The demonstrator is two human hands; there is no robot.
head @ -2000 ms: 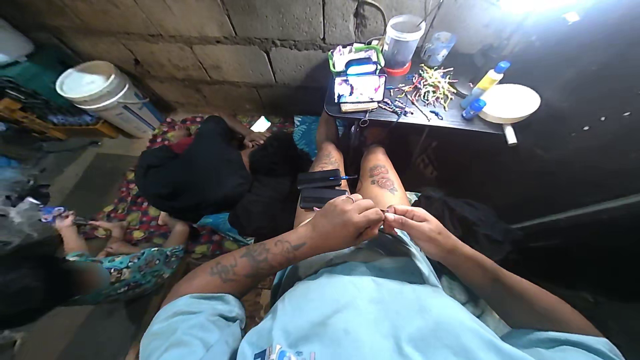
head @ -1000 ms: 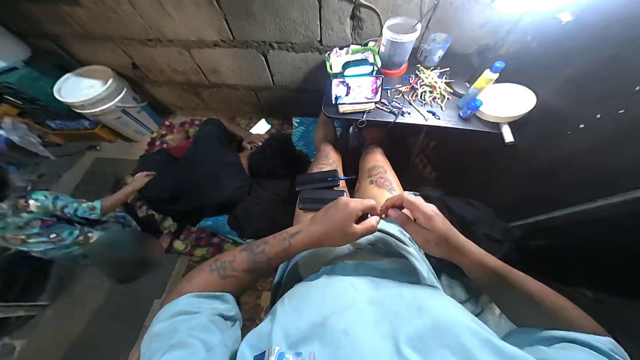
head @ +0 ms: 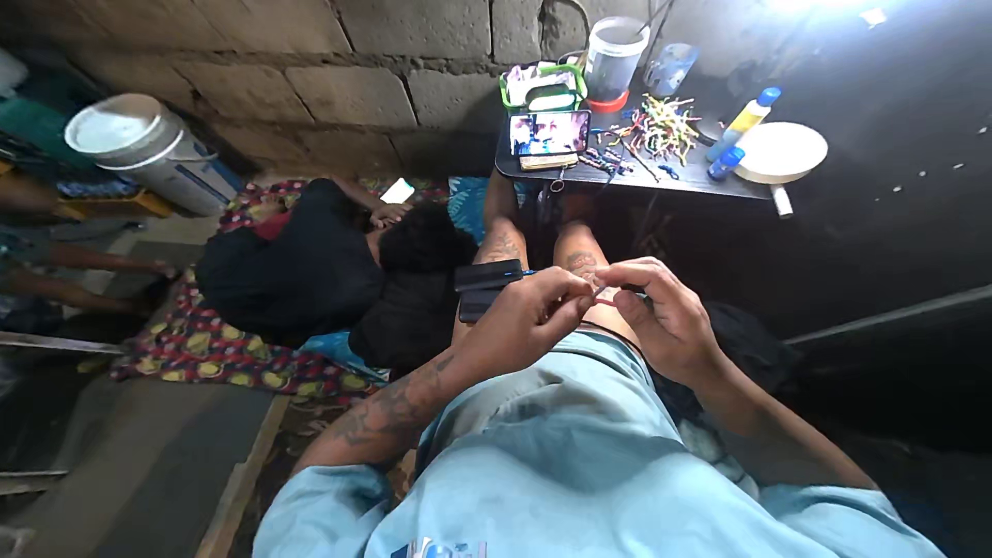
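Note:
Over my lap, my left hand (head: 539,314) pinches a thin, small piece of cord (head: 601,292) between thumb and fingertips. My right hand (head: 659,314) is just beside it, thumb and forefinger apart around the cord's free end; whether they touch it is unclear. Two black rectangular devices (head: 488,277) with a blue-lit cable rest on my thigh, left of the hands. Beyond my knees, a dark table (head: 620,177) holds a pile of colourful cords (head: 663,128), some braided pieces (head: 604,160) and a phone (head: 549,133) propped up with its screen lit.
Also on the table are a green basket (head: 581,81), a clear plastic tub (head: 616,50), a glue bottle (head: 744,124) and a round white object (head: 783,153). A person in black (head: 287,263) lies on a patterned mat (head: 232,364) at left. A white bucket (head: 155,147) stands behind.
My right hand's fingers have spread apart from the close pinch seen earlier. The other person at far left, in a patterned shirt, has shifted mostly out of view.

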